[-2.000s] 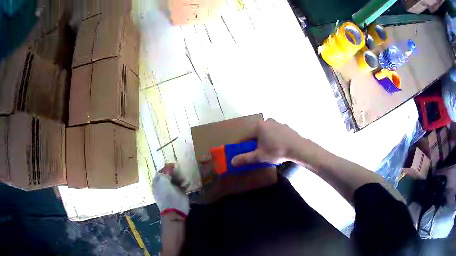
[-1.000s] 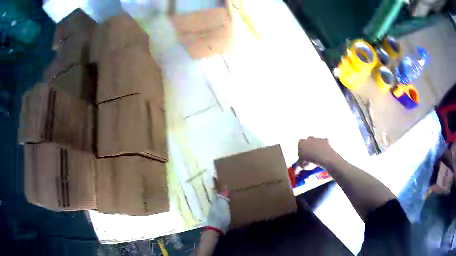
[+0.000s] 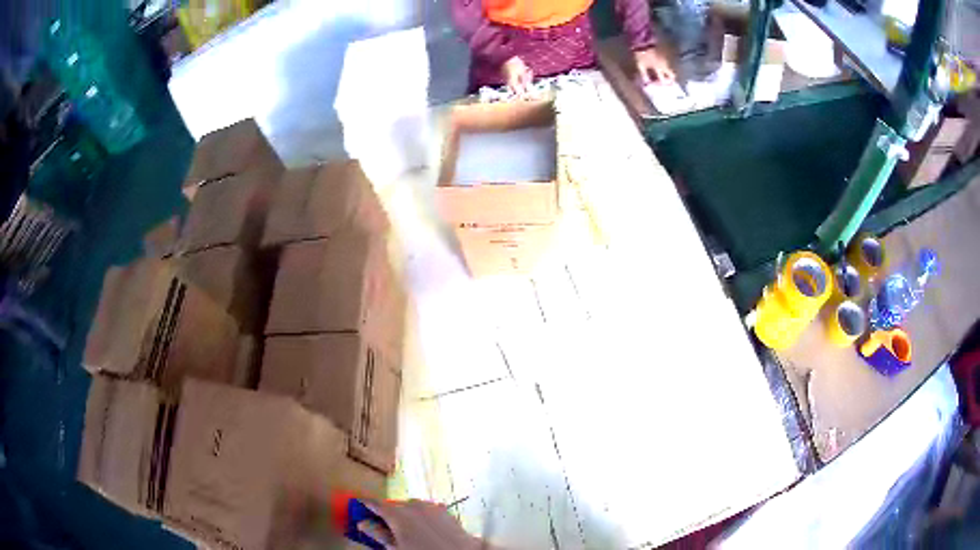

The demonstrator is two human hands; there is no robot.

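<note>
My bare right hand point(image 3: 424, 526) is at the bottom edge, partly cut off and blurred. It is shut on the tape gun point(image 3: 368, 523), with a blue body and orange-red front, beside a closed brown carton point(image 3: 253, 457) at the near end of the stacks. My left hand is not in view. More closed cartons point(image 3: 317, 279) stand in stacks along the table's left side. An open carton point(image 3: 496, 202) with a pale inner sheet point(image 3: 503, 157) is at the far part of the table.
A person in orange and dark red point(image 3: 537, 38) stands across the pale table point(image 3: 645, 397). At the right, a cardboard-covered side bench point(image 3: 860, 403) holds yellow tape rolls point(image 3: 790, 306), a clear bottle point(image 3: 892, 299) and a second tape dispenser point(image 3: 888, 350). A green post point(image 3: 860, 193) rises behind it.
The view has swung up and left. The carton in front of me is gone from that spot; my right hand and tape gun are now by the stacks. My left hand has left the picture.
</note>
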